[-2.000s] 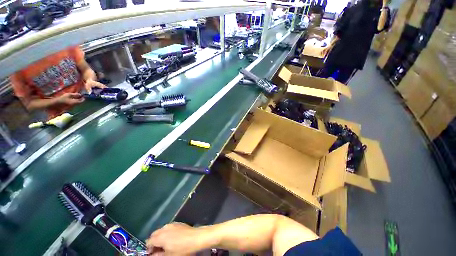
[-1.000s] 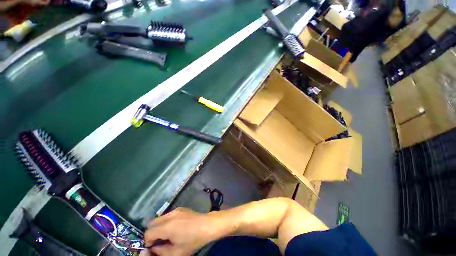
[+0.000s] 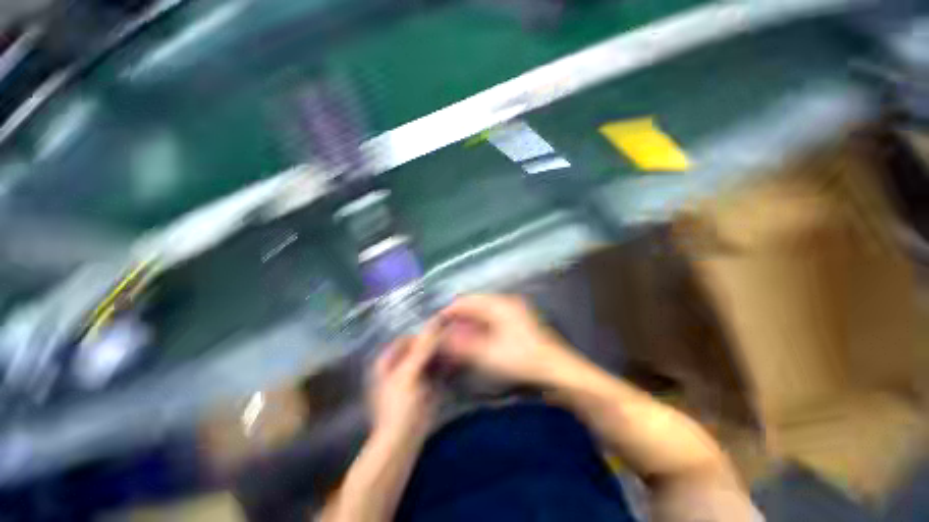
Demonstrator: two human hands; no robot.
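The frame is strongly blurred. The styling brush (image 3: 389,267) lies across the near edge of the green bench, its bristled barrel pointing away and its open handle towards me, with blue-violet wiring showing. My left hand (image 3: 405,382) and my right hand (image 3: 496,342) meet at the near end of the handle. The fingers of both hands are bent close together there. Whether they hold the handle end, a wire or the cord cannot be told.
A smeared mallet (image 3: 525,146) and the yellow screwdriver handle (image 3: 647,144) lie on the bench beyond my right hand. A pale strip (image 3: 458,124) runs along the bench. An open cardboard carton (image 3: 805,306) stands at the right. Blurred yellow-edged and white things lie at the left.
The view has swung left and down, so the brush, mallet and screwdriver sit further right in the picture. My left hand has come into view beside my right hand.
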